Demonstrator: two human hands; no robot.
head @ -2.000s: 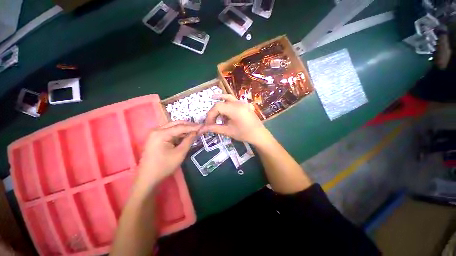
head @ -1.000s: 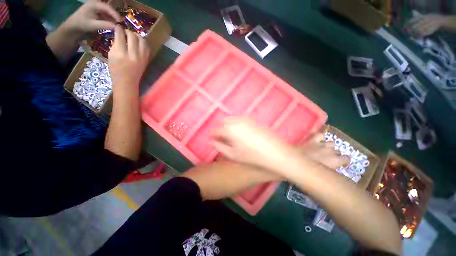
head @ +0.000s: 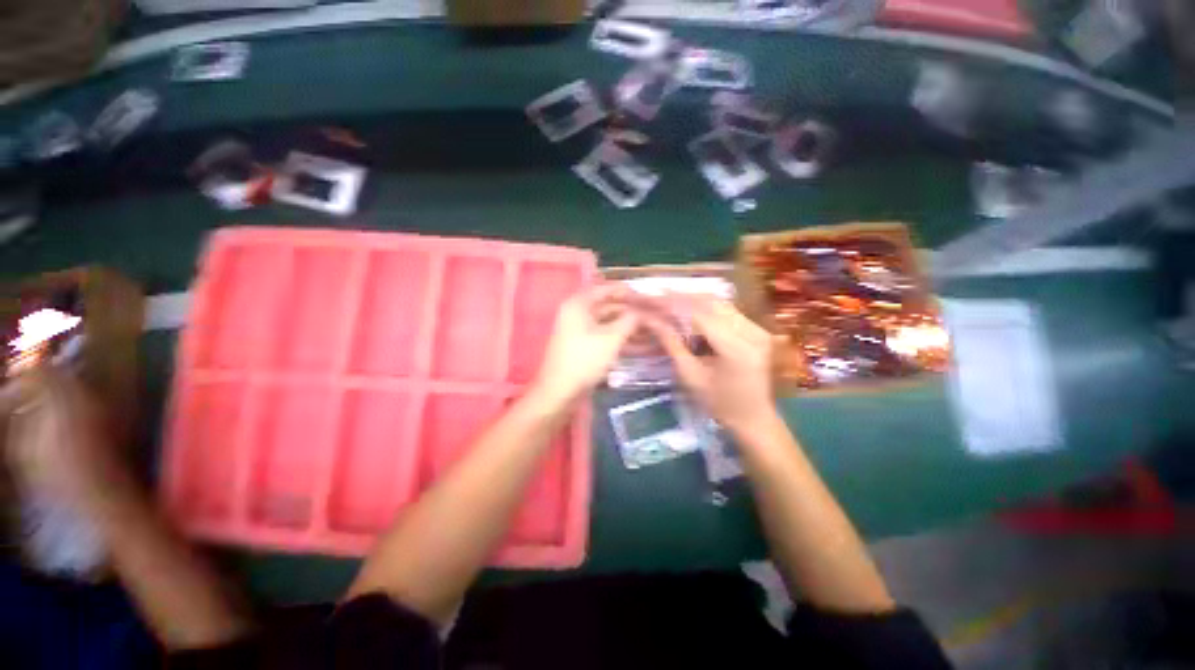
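Observation:
My left hand (head: 587,343) and my right hand (head: 723,356) meet at their fingertips over the small ring box (head: 671,278), just right of the pink tray (head: 383,382). The fingers of both hands are bent and close together. Any small part between them is too blurred to make out. The hands hide most of the ring box. Windowed frames (head: 651,432) lie just below my hands, with a small white ring (head: 717,497) near them. The flex box (head: 845,312), full of shiny copper-orange parts, stands right of my right hand.
Several windowed frames (head: 321,183) lie scattered on the green surface beyond the tray and boxes. A pale flat sheet (head: 1004,377) lies at the right. At the far left, another person's blurred arm (head: 144,537) reaches toward a cardboard box (head: 112,321).
One second ago my right hand was over the pink tray and my left hand at the ring box; now they are together over the ring box. The view has swung right.

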